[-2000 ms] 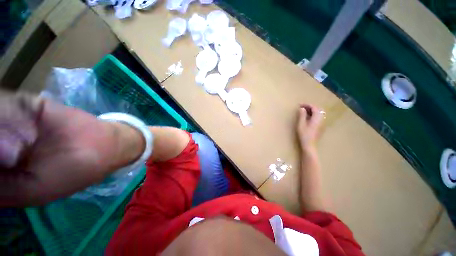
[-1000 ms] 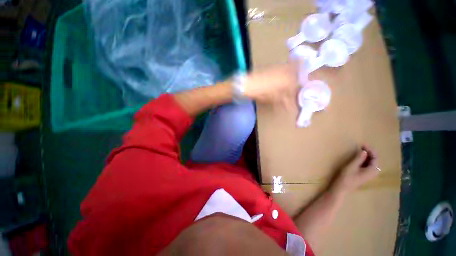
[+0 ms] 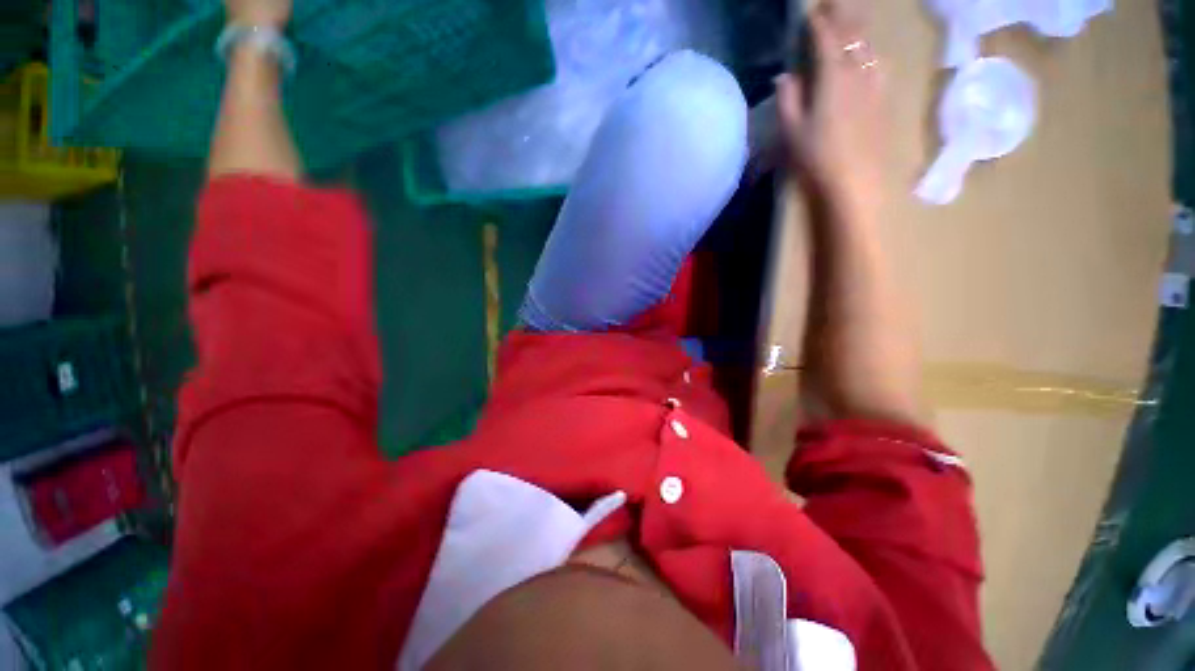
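Observation:
A green lattice plastic crate (image 3: 393,66) is at the top left, tilted, above another crate that holds clear film with whitish contents (image 3: 564,98). My left hand (image 3: 258,13) is at the green crate, cut off by the top edge; its fingers do not show. My right hand (image 3: 839,98) is at the left edge of the cardboard-covered table (image 3: 1035,275), fingers apart and empty, slightly blurred. A translucent cup piece with a short handle (image 3: 989,112) lies on the table to its right. More such pieces (image 3: 1022,13) are cut off at the top.
My raised knee (image 3: 642,184) is between the crates and the table. A yellow crate (image 3: 53,144), dark green crates (image 3: 79,393) and a red box (image 3: 85,492) are at the far left. A white disc housing (image 3: 1166,583) is at the right edge on the green belt.
The view has shifted. My left hand has moved from the pieces on the table to the crate. The green crate has tilted and moved, uncovering the crate beneath. My right hand has moved to the table's edge.

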